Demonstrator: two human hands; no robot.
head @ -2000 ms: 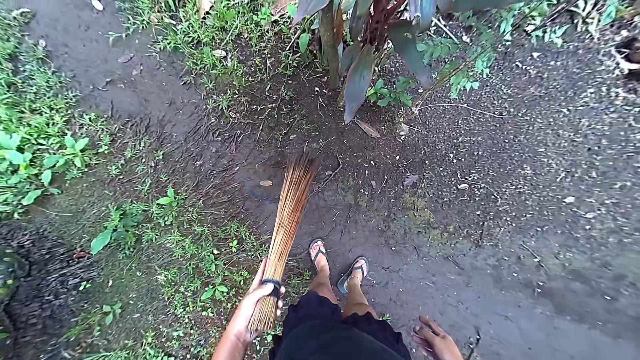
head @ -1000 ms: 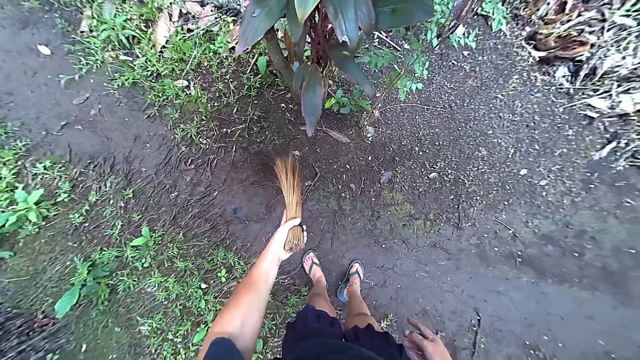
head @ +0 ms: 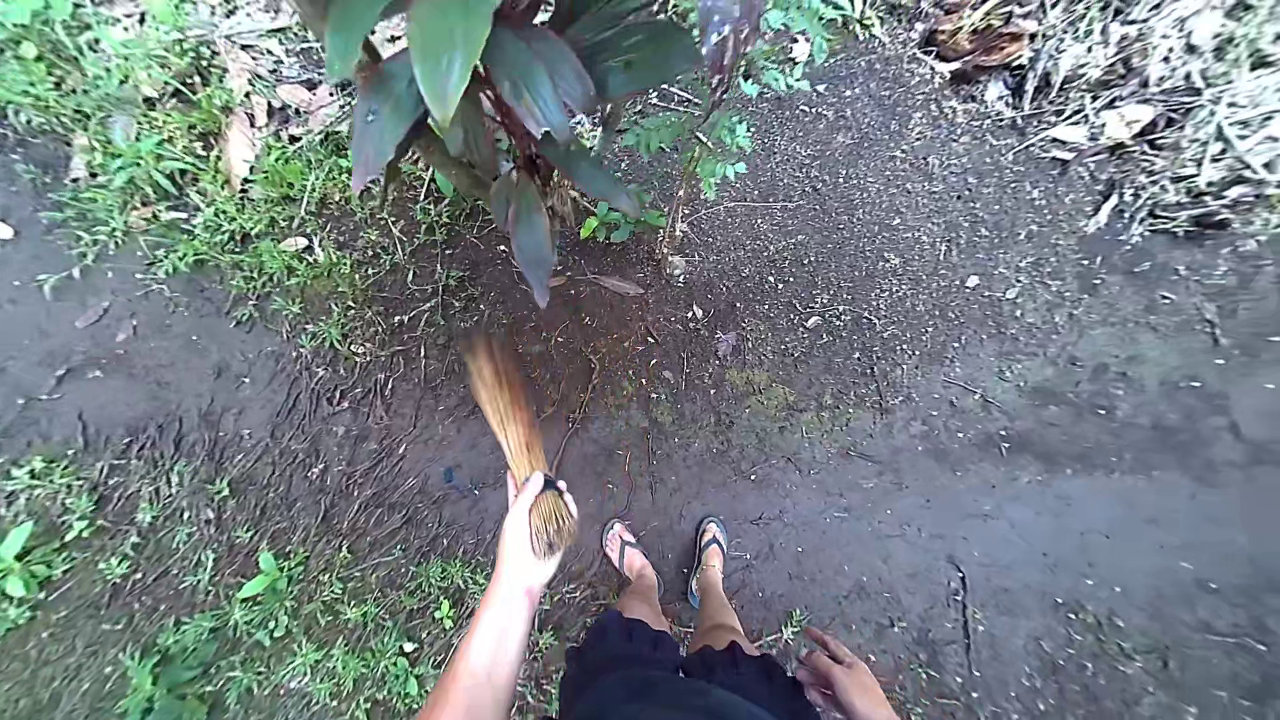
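A stick broom of thin brown bristles (head: 505, 405) is gripped near its bound end by my left hand (head: 530, 530). A dark band wraps the bundle at my fingers. The bristles point up and slightly left over the dark soil, their tips blurred. My right hand (head: 838, 678) hangs at the lower right beside the dark shorts, holding nothing, its fingers loosely apart. Both feet, in flip-flops (head: 710, 560), stand on the soil between the hands.
A broad-leaved plant (head: 530, 230) with dark reddish-green leaves overhangs the soil at the top. Exposed roots (head: 340, 420) spread to the left. Low weeds (head: 300, 620) grow at the lower left. A pile of dry plant litter (head: 1180, 120) lies at the upper right.
The broom has swung from leaning up-right two seconds ago to leaning up-left now. My left arm reached farther forward at first. The view has shifted, bringing in the litter pile.
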